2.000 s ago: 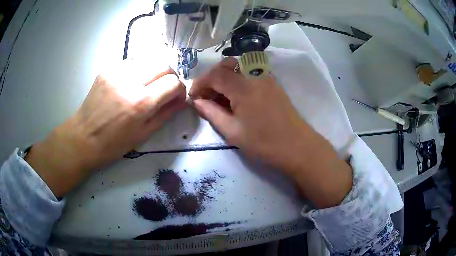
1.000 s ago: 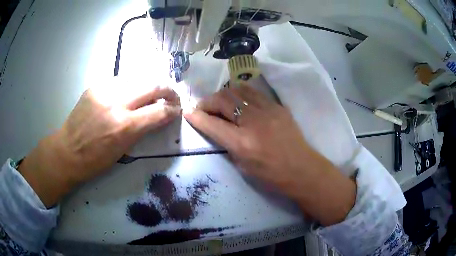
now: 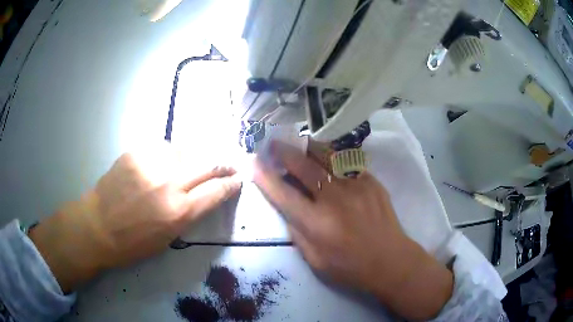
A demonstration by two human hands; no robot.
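The white garment piece (image 3: 402, 170) lies on the machine table, from the presser foot area under the machine head to the right and under my right forearm. My left hand (image 3: 169, 207) lies left of the foot, its fingertips near the presser foot (image 3: 252, 135). My right hand (image 3: 339, 220) is just right of it, its fingers bent and slightly blurred near the needle area. The fingertips of both hands nearly meet in strong lamp glare, so whether either grips the cloth cannot be told. The needle is not clear in the glare.
The machine head (image 3: 389, 69) fills the upper middle, with a ribbed cream knob (image 3: 349, 163) just above my right hand. A white-handled awl (image 3: 489, 201) and a slim black tool (image 3: 497, 238) lie at the right. Dark stains (image 3: 223, 292) mark the table near the front.
The view has shifted and tilted, so the machine head, foot and table stains sit lower. The fingertips stay close together below the foot.
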